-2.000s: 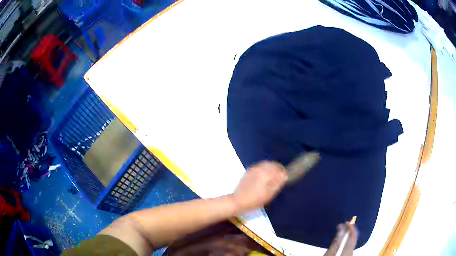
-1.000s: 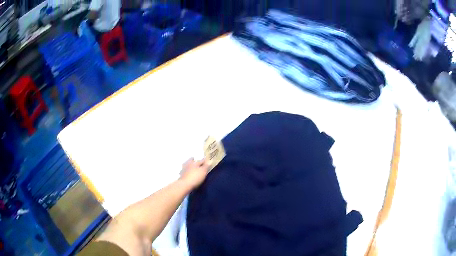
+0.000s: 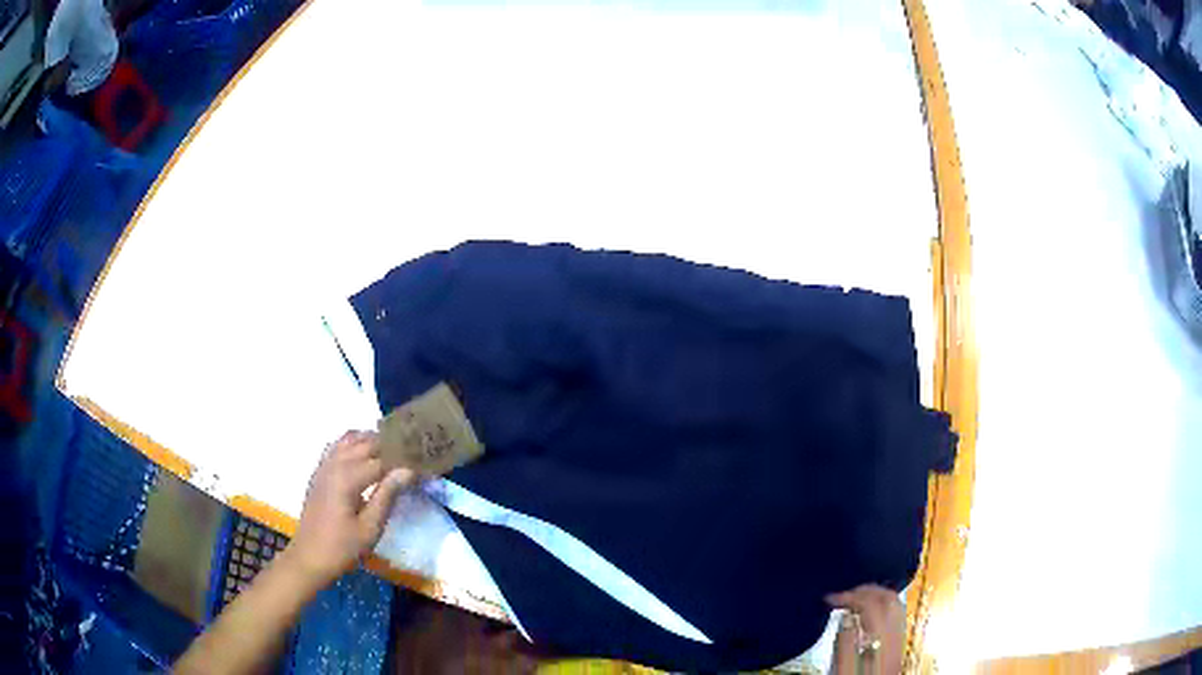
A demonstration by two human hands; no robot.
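Observation:
A dark navy garment piece (image 3: 686,409) lies spread on the white table. A white strip (image 3: 580,554) runs diagonally across its lower left part, and a small tab sticks out at its right edge. My left hand (image 3: 345,508) holds a tan template card (image 3: 432,433) with dark handwriting over the left edge of the cloth. My right hand (image 3: 870,625) is at the lower right edge of the cloth, cut off by the frame bottom. Its fingers are bent at the cloth edge; whether they grip the cloth or hold a pen I cannot tell.
The white table (image 3: 620,132) has yellow-orange tape (image 3: 952,330) along its seam and edges. On the floor at left are a blue crate (image 3: 106,508) with brown cardboard (image 3: 182,543) and a red stool (image 3: 129,106). A person (image 3: 82,50) is at the top left.
The cloth now lies turned, wider than tall, and its white strip shows. My left hand with the card has moved down and left. My right hand has come into view. The striped stack has left view.

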